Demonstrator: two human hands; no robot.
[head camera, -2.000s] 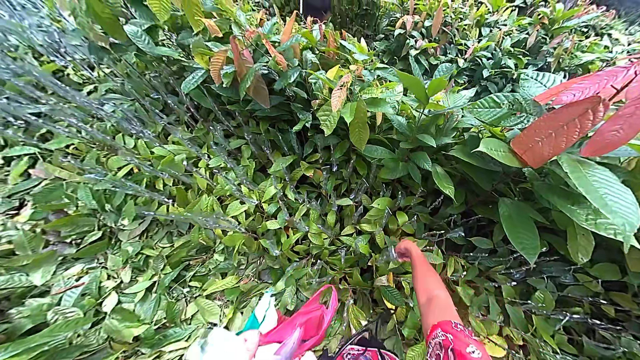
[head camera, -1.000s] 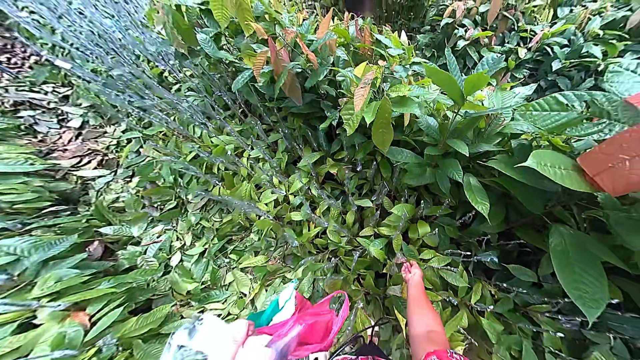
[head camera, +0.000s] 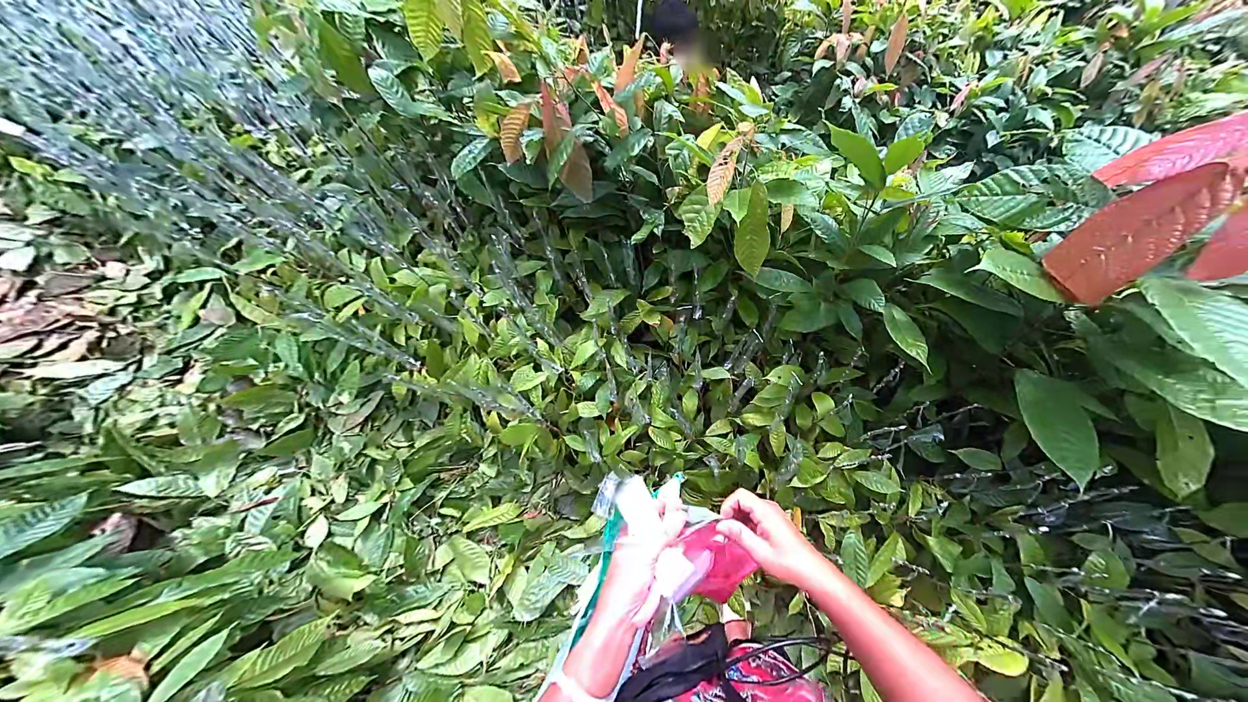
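At the lower middle, my left hand holds a bundle of thin plastic bags, white, green and pink; some clear film sticks up beside its fingers. My right hand has its fingers bent at the edge of the pink plastic bag, thumb and forefinger pinched against it. Beneath both wrists lie a black cloth with cords and red patterned clothing. Dense rows of young plants in clear plastic wraps stand just beyond the hands.
Taller leafy plants rise ahead and at the right, with large red leaves at the right edge. Many thin, clear-wrapped stems lean at the upper left. Low green foliage covers the lower left. A person's dark-haired head shows among the leaves at the top.
My right hand has come back from the plants to the pink bag. My left hand and the bags have moved to the right and up, and now both hands are together.
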